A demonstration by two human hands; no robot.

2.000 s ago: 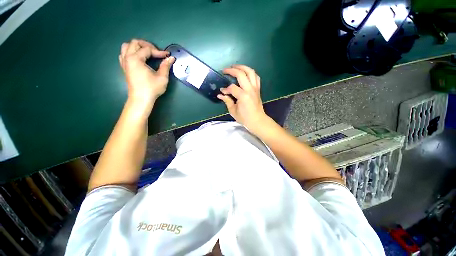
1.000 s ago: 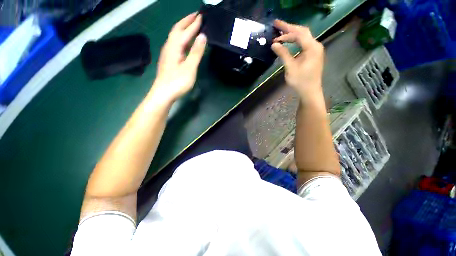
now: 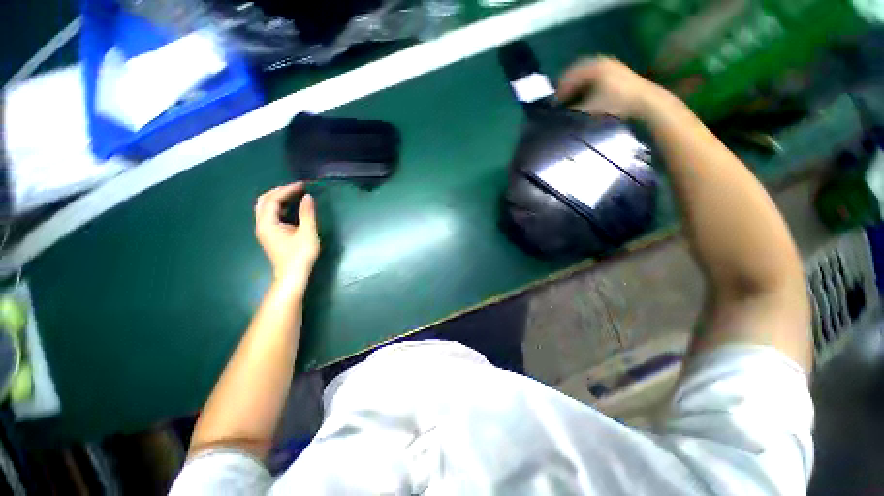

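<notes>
A pile of glossy black panels [image 3: 582, 184] lies at the bench's near edge, right of centre, with white reflections. A narrow black panel [image 3: 519, 63] with a white label sticks out at its far side. My right hand [image 3: 606, 87] is blurred at the pile's far side, with fingertips beside the labelled panel; whether it grips it cannot be told. My left hand [image 3: 289, 232] is over the bench with thumb and fingers apart, seemingly empty. It is just below a black block-like part [image 3: 342, 150] lying apart on the bench.
The green bench [image 3: 194, 291] has a pale raised strip [image 3: 436, 53] along its back. Behind it are a blue bin with papers [image 3: 174, 121] and clear plastic. A green printed box [image 3: 737, 48] is at the far right. A slotted crate [image 3: 841, 291] and a carton [image 3: 582, 329] are on the floor.
The panel held between both hands is no longer between them. My left hand has moved down and left; my right hand has reached to the pile's far side. The view has turned.
</notes>
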